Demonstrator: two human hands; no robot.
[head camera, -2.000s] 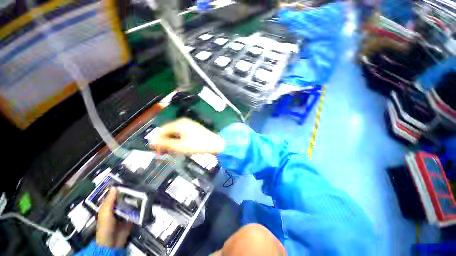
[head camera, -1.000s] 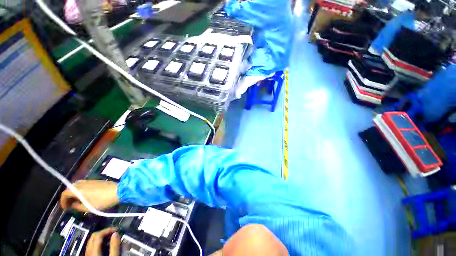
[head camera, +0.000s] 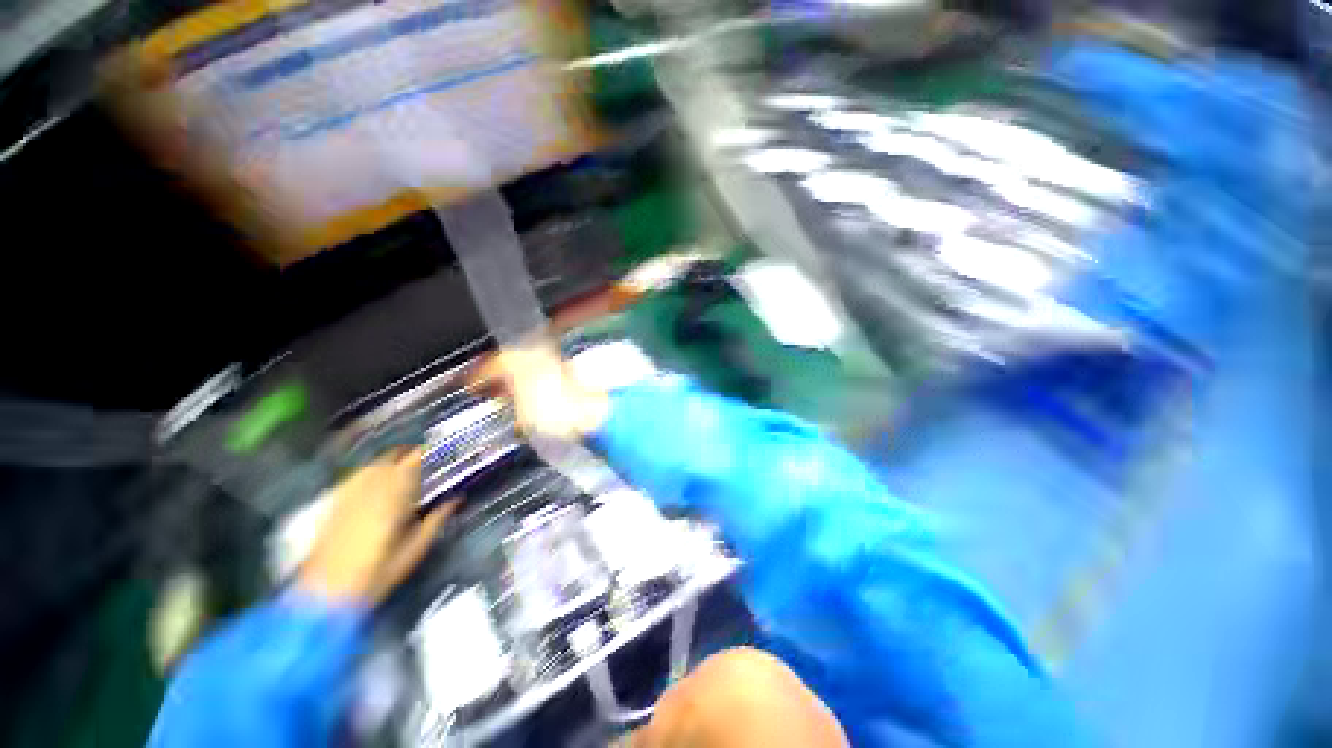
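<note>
The view is badly blurred. A clear tray (head camera: 584, 643) with several white-faced dark units (head camera: 460, 643) lies in front of me. My left hand (head camera: 373, 533) is over the tray's left part, its fingers apart; I cannot make out anything held in it. My right hand (head camera: 541, 387) is at the tray's far edge, beside a dark object with a white-purple face (head camera: 475, 439); whether it holds that object is too blurred to tell. A white cable (head camera: 497, 271) hangs down across the view to my right hand.
An orange-edged monitor (head camera: 395, 117) stands behind the tray. A green note (head camera: 266, 418) is at the left. A dark scanner (head camera: 723, 314) and a white bar (head camera: 790, 304) lie right of the tray. Filled trays (head camera: 935, 205) stand beyond a metal post, beside a person in blue workwear (head camera: 1212, 190).
The view has swung, so the tray and monitor show further right. My left hand now shows whole, with fingers spread. My right hand is at the tray's far edge.
</note>
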